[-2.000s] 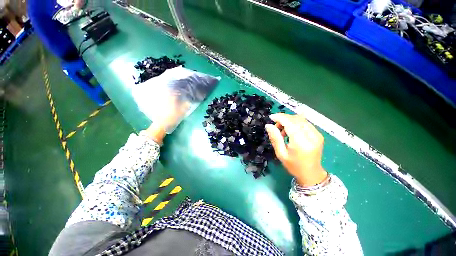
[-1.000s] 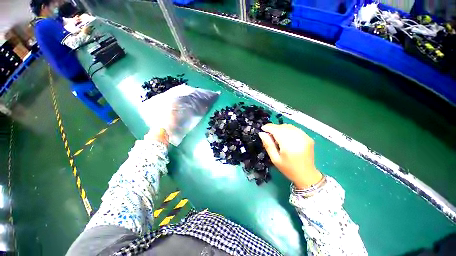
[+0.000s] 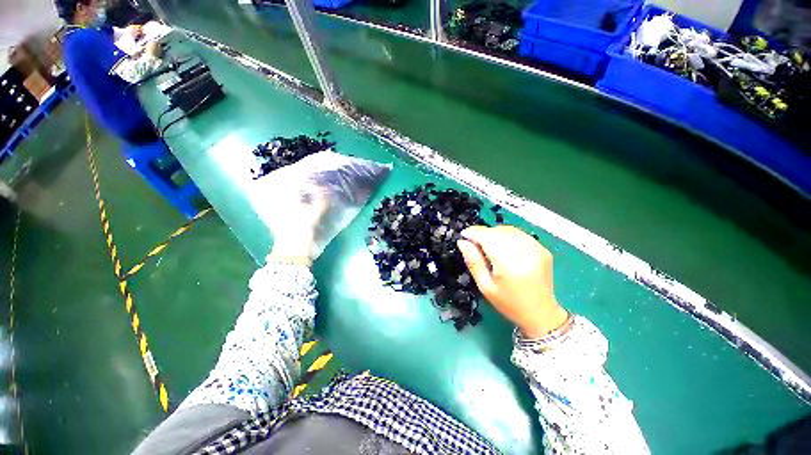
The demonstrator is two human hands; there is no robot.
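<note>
A large heap of small flat black pads [image 3: 418, 235] lies on the green work surface [image 3: 373, 329] in front of me. My right hand [image 3: 511, 271] is at the heap's right edge with thumb and fingertips close together; whether a pad is between them cannot be seen. A clear, milky plastic bag [image 3: 351, 178] lies left of the heap, with a dark area at its right part. My left hand [image 3: 305, 218] is at the bag's near side, blurred and seen through the plastic; its fingers are unclear. A smaller black heap [image 3: 289, 151] lies beyond the bag.
A worn white rail [image 3: 533, 213] edges the far side. A black device [image 3: 188, 87] with cables stands far left, near a seated person in blue [image 3: 102, 80]. Blue bins [image 3: 662, 80] with cables and parts stand across at upper right. A metal post [image 3: 311, 49] rises from the rail.
My left hand has moved from the bag's near edge farther in behind the plastic. My right hand has shifted slightly left along the heap's edge. The camera view tilted up earlier.
</note>
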